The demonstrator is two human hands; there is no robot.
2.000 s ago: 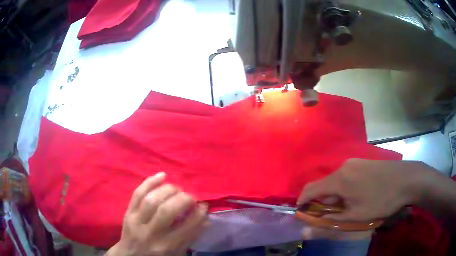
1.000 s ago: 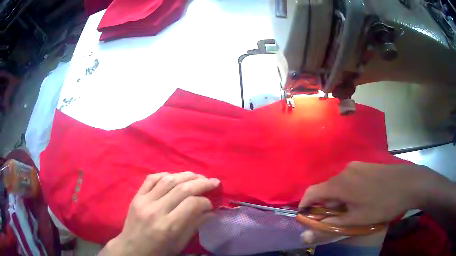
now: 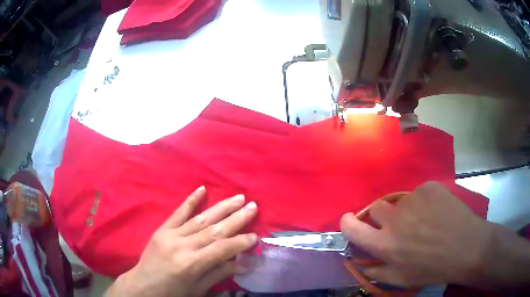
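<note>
A red garment panel [image 3: 279, 168] lies spread over the table in front of me. A pale, dotted cloth [image 3: 296, 268] lies along its near edge. My left hand [image 3: 194, 246] is flat on the red panel with its fingers spread, the fingertips where red and pale cloth meet. My right hand [image 3: 415, 238] holds scissors [image 3: 308, 240] by the orange-brown handles. The silver blades point left along the edge between the cloths, their tips close to my left fingertips. Whether cloth lies between the blades I cannot tell.
The sewing machine [image 3: 372, 52] stands at the upper right, its lamp lighting the presser foot [image 3: 342, 114] beside the panel's far edge. Folded red pieces [image 3: 165, 20] lie at the table's far left. A white cloth [image 3: 55, 130] hangs at the left edge.
My left hand has gone from curled fingers gripping the cloth to lying flat. The scissors have turned, showing their blades broadside, and the handles have opened wider. The view has shifted left.
</note>
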